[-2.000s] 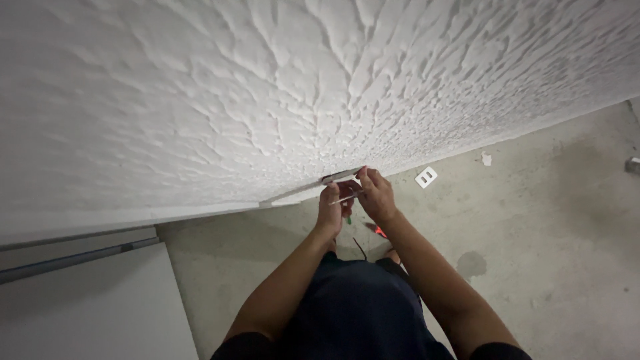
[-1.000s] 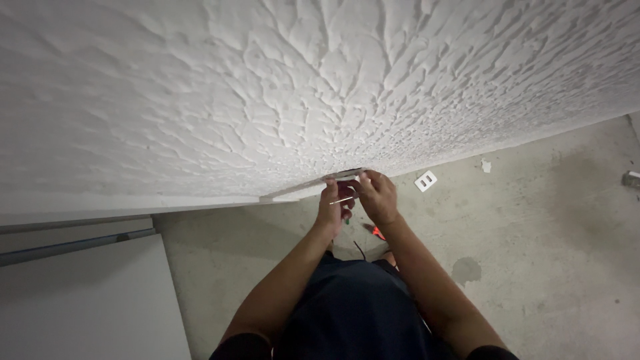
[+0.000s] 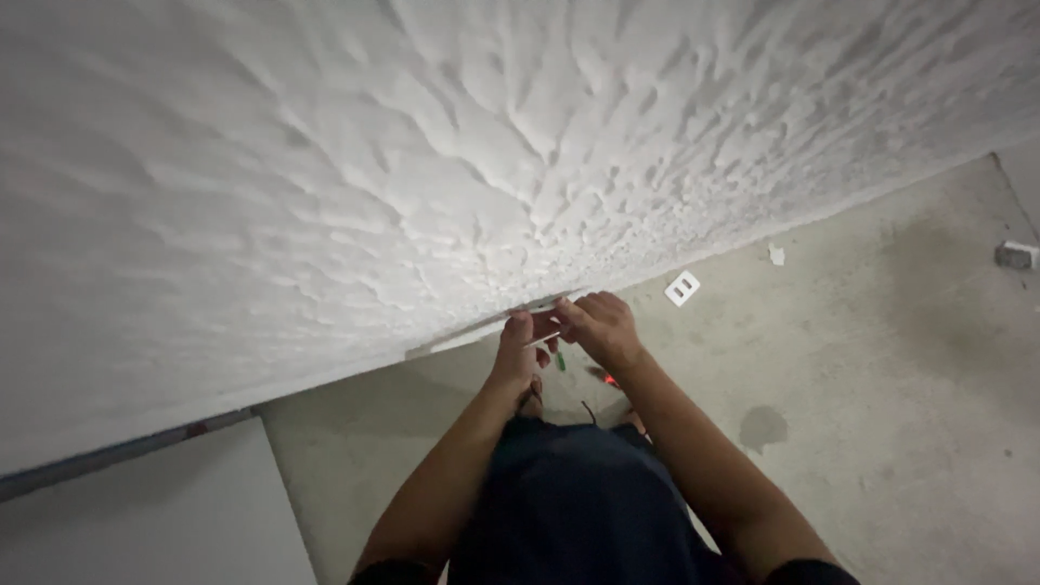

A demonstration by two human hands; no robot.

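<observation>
My left hand (image 3: 517, 349) and my right hand (image 3: 601, 325) are close together at the foot of a white textured wall (image 3: 487, 162). Between them, against the wall, is a pale flat piece (image 3: 542, 308), with the fingertips of both hands at its ends. A thin light rod, perhaps a screwdriver shaft (image 3: 543, 339), crosses the gap under it; my left fingers curl near it. Something green (image 3: 561, 361) shows just below the hands, and I cannot tell whether it is held or lies lower down. The fingers hide much of the pale piece.
A white two-opening cover plate (image 3: 682, 288) lies on the concrete floor (image 3: 829, 366) right of my hands, with a white scrap (image 3: 777, 255) beyond it. A red object (image 3: 611, 379) is near my feet. At the lower left stands a white panel (image 3: 171, 512); a grey block (image 3: 1016, 255) sits far right.
Both hands stay at the same place by the wall. The pale piece, seen tilted out between the hands two seconds ago, now lies closer along the wall.
</observation>
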